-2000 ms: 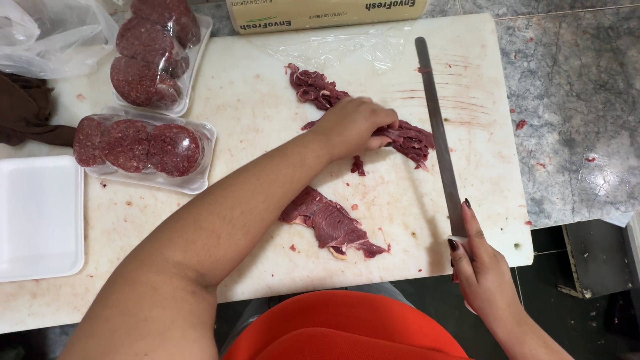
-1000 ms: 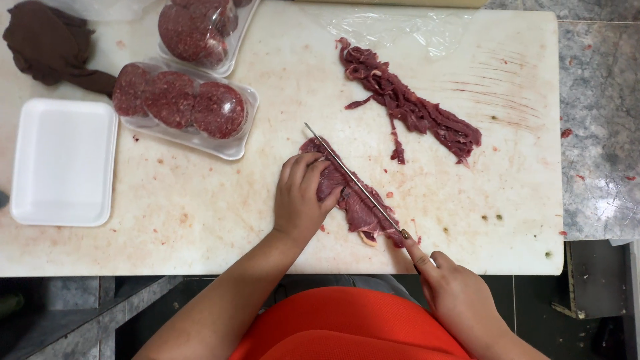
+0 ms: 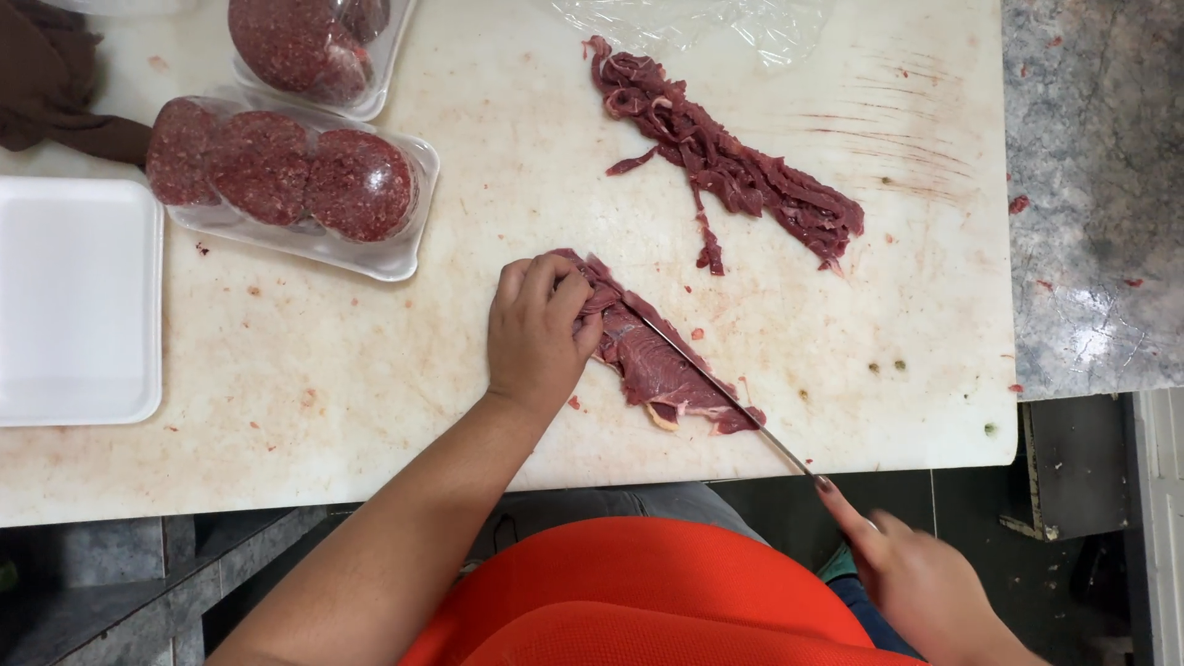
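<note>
My left hand (image 3: 541,328) presses with bent fingers on the upper left end of a slab of raw red meat (image 3: 661,361). My right hand (image 3: 911,569), beyond the front edge of the white cutting board (image 3: 388,388), holds a long knife (image 3: 698,365). Its thin blade lies lengthwise in the meat near the right side, and my fingers hide the handle. Behind and to the right, a long heap of cut meat strips (image 3: 731,166) rests on the board, with a few loose strips at its left side.
Wrapped trays of ground meat (image 3: 310,176) stand at the upper left, near a brown cloth (image 3: 46,83). A white foam tray (image 3: 74,301) lies at the left. Clear plastic film (image 3: 712,23) is at the back. A grey stone counter (image 3: 1096,203) adjoins the board's right edge.
Two seconds ago my left hand was on the heap of strips and the knife was beside it. Both then came to the slab. Since one second ago the blade has moved down and right.
</note>
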